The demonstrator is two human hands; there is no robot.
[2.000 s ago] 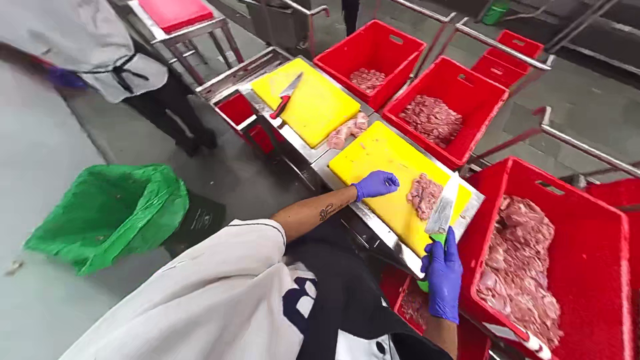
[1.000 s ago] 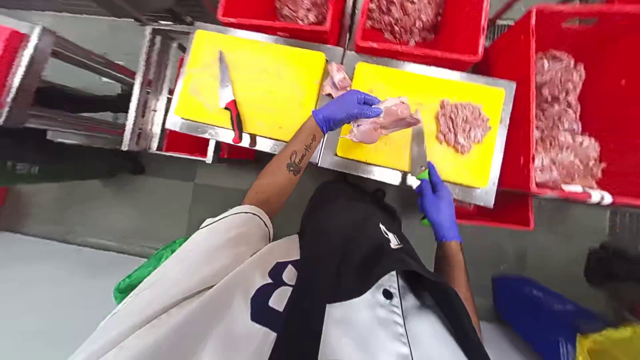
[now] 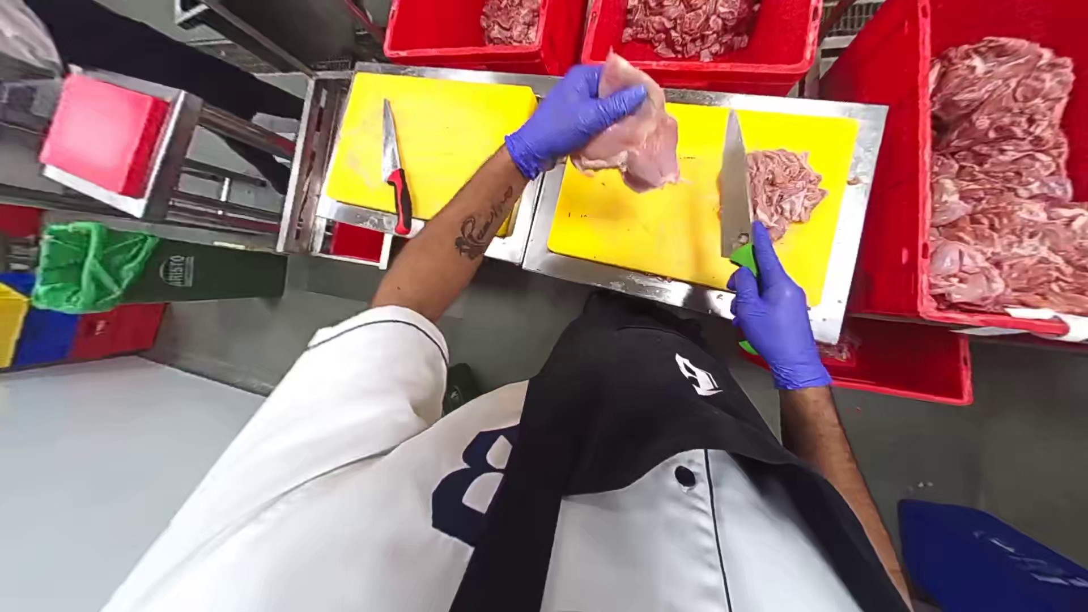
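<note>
My left hand (image 3: 578, 119), in a purple glove, grips a piece of raw boneless meat (image 3: 633, 136) above the left part of the right yellow cutting board (image 3: 637, 223). In my gloved right hand (image 3: 775, 310) is a green-handled knife (image 3: 736, 183), its wide blade pointing away from me over the board. Just right of the blade lies a heap of cut raw meat (image 3: 786, 191). A second knife with a red and black handle (image 3: 400, 202) rests on the left yellow cutting board (image 3: 438, 140).
Red crates of meat stand behind the boards (image 3: 484, 58) and at the right (image 3: 888, 170). Another red crate (image 3: 918, 374) sits lower right. At the left are a green-lined bin (image 3: 93, 263), a red block on a metal stand (image 3: 98, 132) and a person's dark-clothed legs (image 3: 161, 64).
My left hand, holding nothing two seconds ago, took hold of the meat piece and has raised it from low over the board. The knife stays in my right hand. The view has swung.
</note>
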